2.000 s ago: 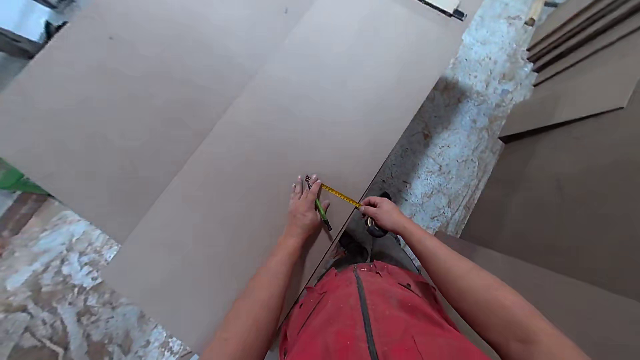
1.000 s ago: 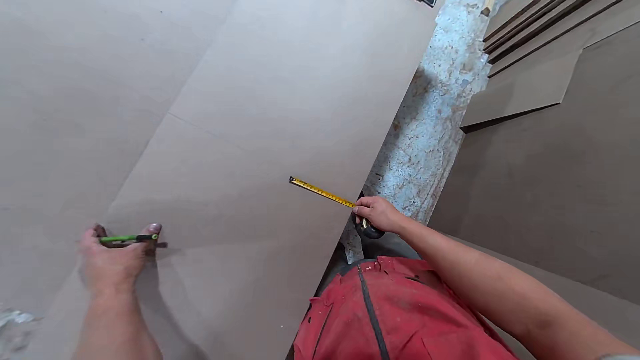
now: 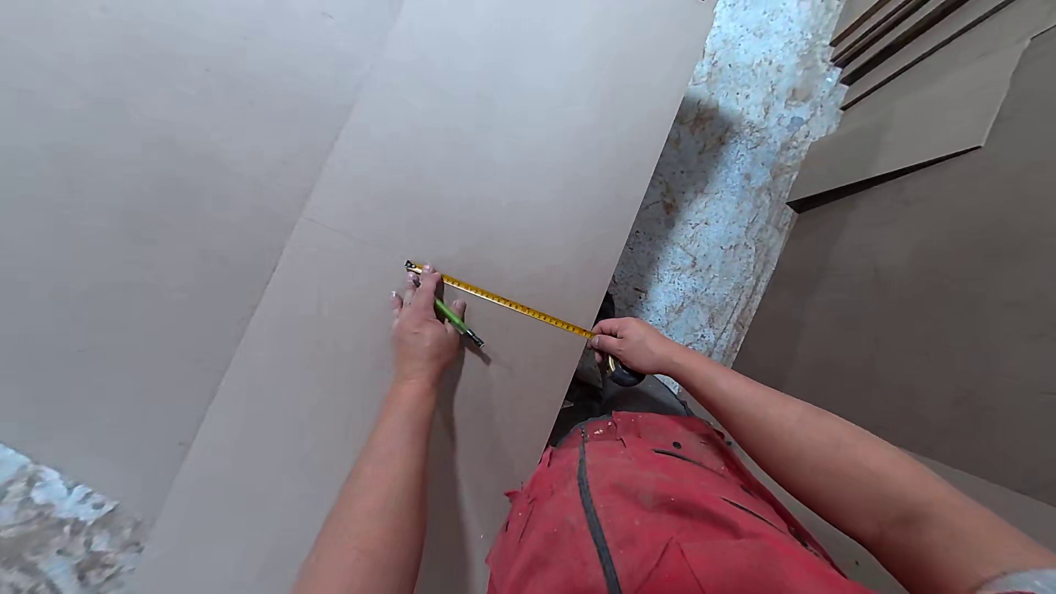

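My left hand (image 3: 425, 326) holds a green marking pencil or pen (image 3: 458, 322), its dark end pointing down to the right. The fingertips lie by the hooked end of a yellow tape measure blade (image 3: 520, 308). That blade runs across the flat grey-brown board (image 3: 462, 165) to its right edge. There my right hand (image 3: 631, 346) holds the tape measure, whose dark case (image 3: 624, 376) shows below the fingers, partly hidden. A thin line on the board runs left from near the hook to a long seam.
Another board (image 3: 165, 165) adjoins along the seam on the left. Stained, pale blue floor (image 3: 726, 181) shows beyond the right edge. More boards (image 3: 907, 272) lie at the right, several stacked at the upper right (image 3: 907, 49). My red clothing fills the bottom middle.
My left hand was away at the left with the green pencil a second ago; it is now back at the tape's hooked end. My right hand still holds the tape at the board's edge.
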